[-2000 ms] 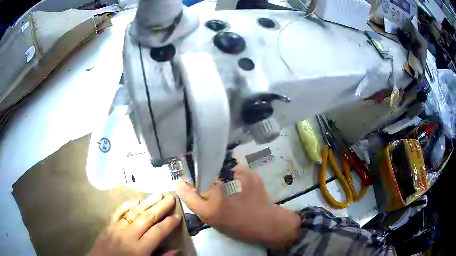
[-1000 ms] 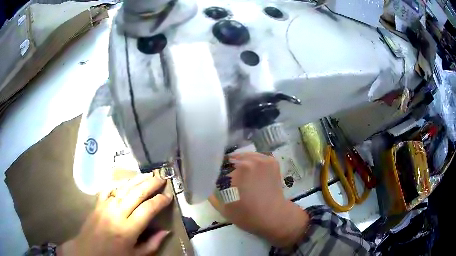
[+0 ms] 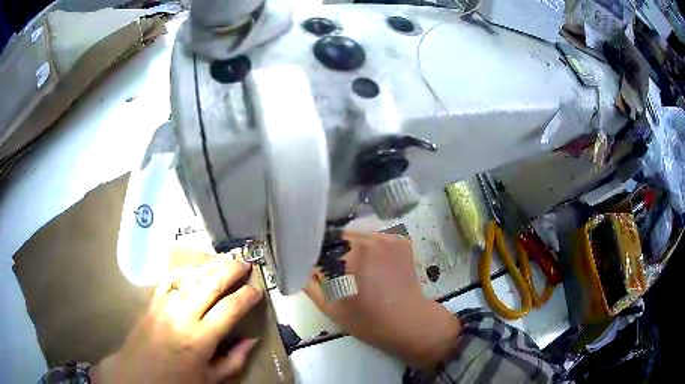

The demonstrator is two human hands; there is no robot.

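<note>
A brown cloth panel [image 3: 75, 277] lies on the machine bed with its right edge under the machine head [image 3: 451, 82]. My left hand [image 3: 180, 322] rests on the cloth, fingers spread, fingertips beside the small metal presser foot [image 3: 254, 251] in the lamp glow. My right hand [image 3: 383, 292] is right of the needle area, behind the ribbed knob [image 3: 340, 286]; its fingertips are hidden by the machine, so I cannot tell whether it holds anything.
Stacked garments [image 3: 75, 82] lie at the upper left. Orange-handled shears [image 3: 492, 277], red-handled scissors [image 3: 542, 259], a pale yellow-green handle [image 3: 467, 214] and a yellow-taped box [image 3: 612, 262] are at the right. Plastic and papers crowd the far right.
My left hand has moved up towards the presser foot, and the cloth has shifted slightly up and left. My right hand has moved up, its fingertips now behind the machine parts.
</note>
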